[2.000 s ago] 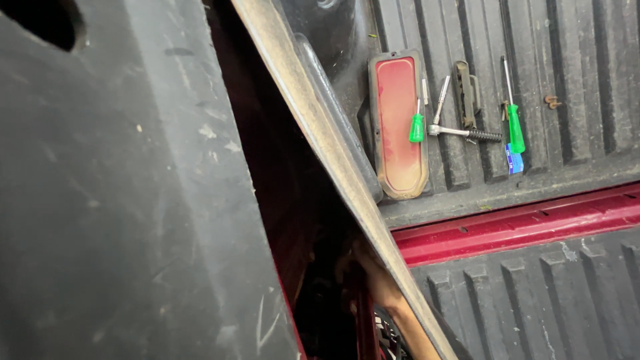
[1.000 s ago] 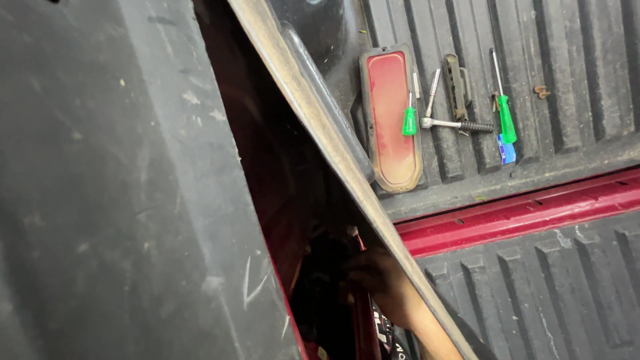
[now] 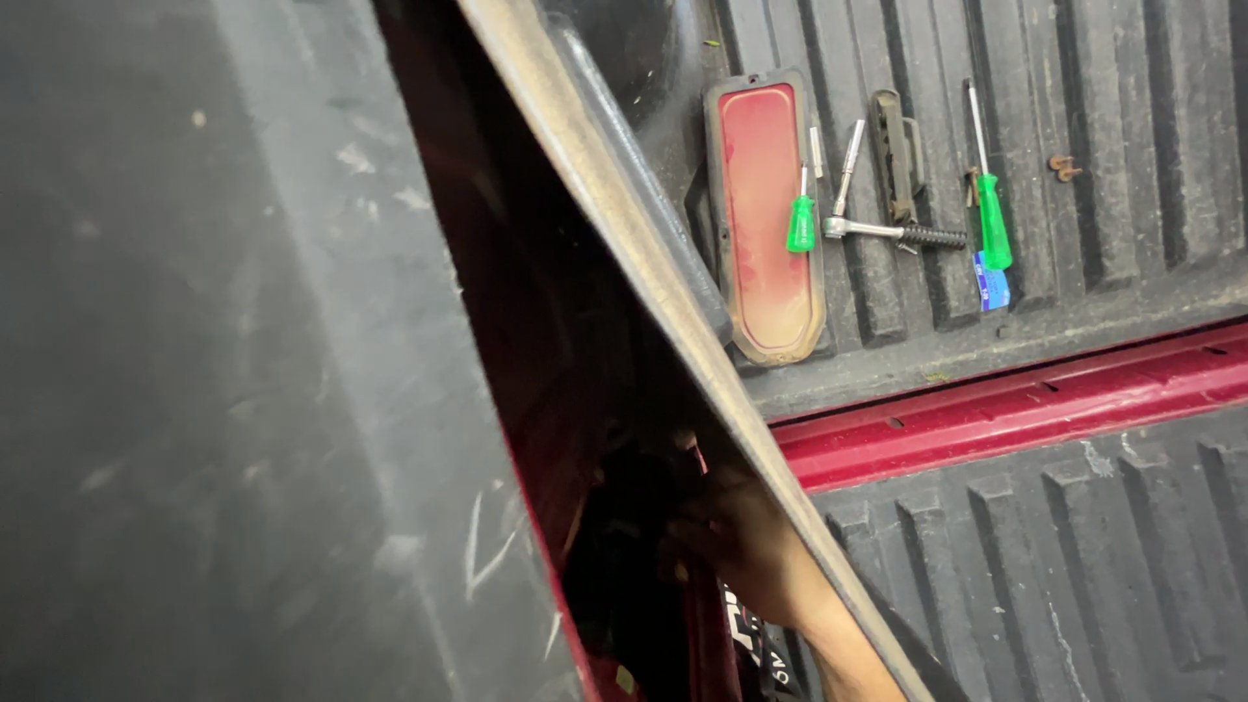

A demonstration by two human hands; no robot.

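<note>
My right hand reaches from the lower right into the dark gap between a scuffed black plastic liner panel and a dusty liner edge. Its fingers are in deep shadow beside a red painted metal edge, so what they touch or hold cannot be told. A small pale and red thing shows just above the fingers. My left hand is out of view.
On the ribbed black bed liner lie a red cover plate, a small green screwdriver, a ratchet, sockets, a dark latch-like part, a longer green screwdriver and rusty fasteners. A red metal edge crosses below.
My right hand stays inside the gap and shows more of its back than two seconds ago. The small pale and red thing above the fingers has come into sight.
</note>
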